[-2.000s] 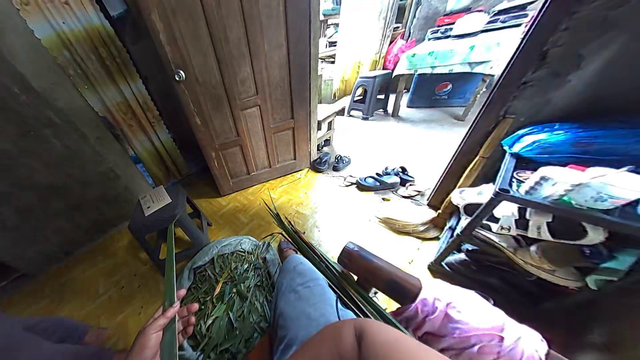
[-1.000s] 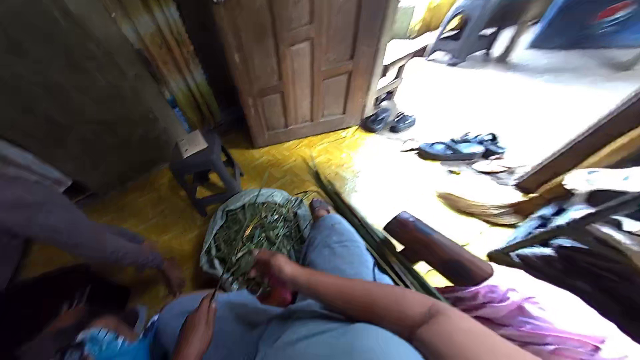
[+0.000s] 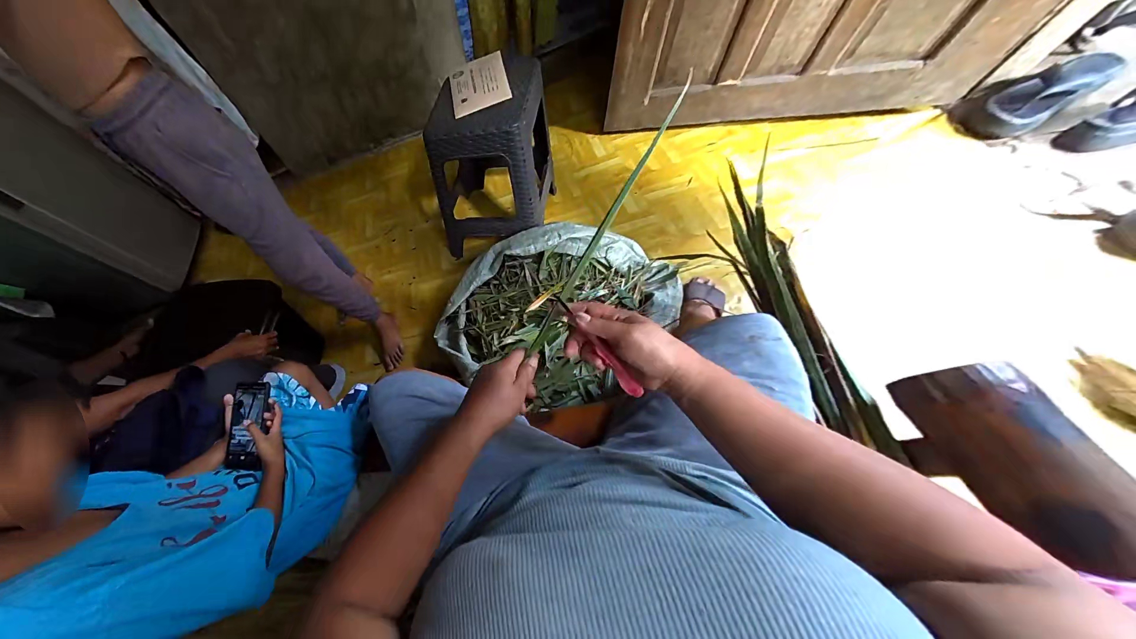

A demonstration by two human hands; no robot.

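My left hand [image 3: 503,388] grips the lower part of a long narrow green leaf [image 3: 619,197], whose tip points up toward the door. My right hand [image 3: 626,342] holds a knife by its red handle [image 3: 619,366], with the thin dark blade against the leaf just above my left hand. Below both hands stands an open woven plastic sack [image 3: 457,312] of cut leaf pieces [image 3: 506,303], between my legs. A bundle of long leaves [image 3: 799,319] lies to the right, beyond my knee.
A dark plastic stool [image 3: 484,142] bearing a printed card [image 3: 480,84] stands past the sack. At left, a person in a blue shirt [image 3: 186,524] holds a phone [image 3: 247,426]; another person's leg [image 3: 257,204] is behind. A wooden door [image 3: 799,53] and a dark wooden object [image 3: 1021,453] are at right.
My right hand has come to the leaf beside my left hand, above the sack. The leaf stands out over the sack now. The view has swung down and left.
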